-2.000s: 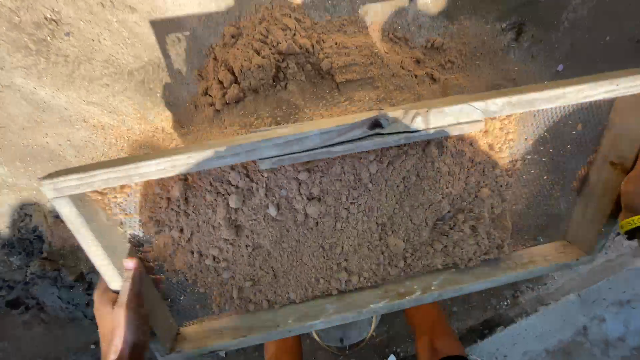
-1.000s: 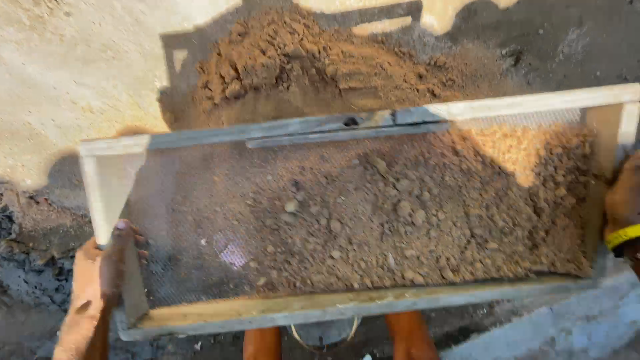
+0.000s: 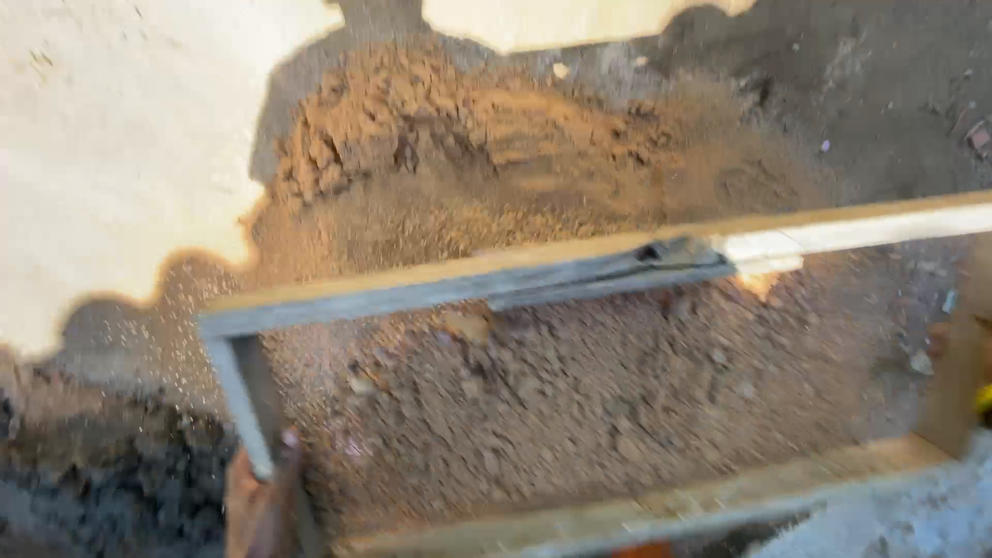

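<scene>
A long wooden-framed mesh sieve [image 3: 496, 291] spans the view, slightly tilted, its far board cracked beside a knot. Blurred brown soil with small stones [image 3: 558, 411] covers much of its mesh. My left hand [image 3: 263, 500] grips the short left end board, thumb on the inner side. At the right edge, beside the other end board, only a little of my right hand [image 3: 938, 341] shows, blurred, with a yellow wristband [image 3: 984, 399] near it. Fine grains fall around the left end of the frame.
Beyond the sieve lies a heap of reddish-brown soil [image 3: 403, 132] on the ground. Dark, rough material [image 3: 101, 465] is at the lower left. A pale surface [image 3: 891, 511] lies at the lower right. Shadows fall across the ground.
The sieve and both hands have shifted right in view since a second ago. The soil, gathered toward the right then, now spreads farther left over the mesh.
</scene>
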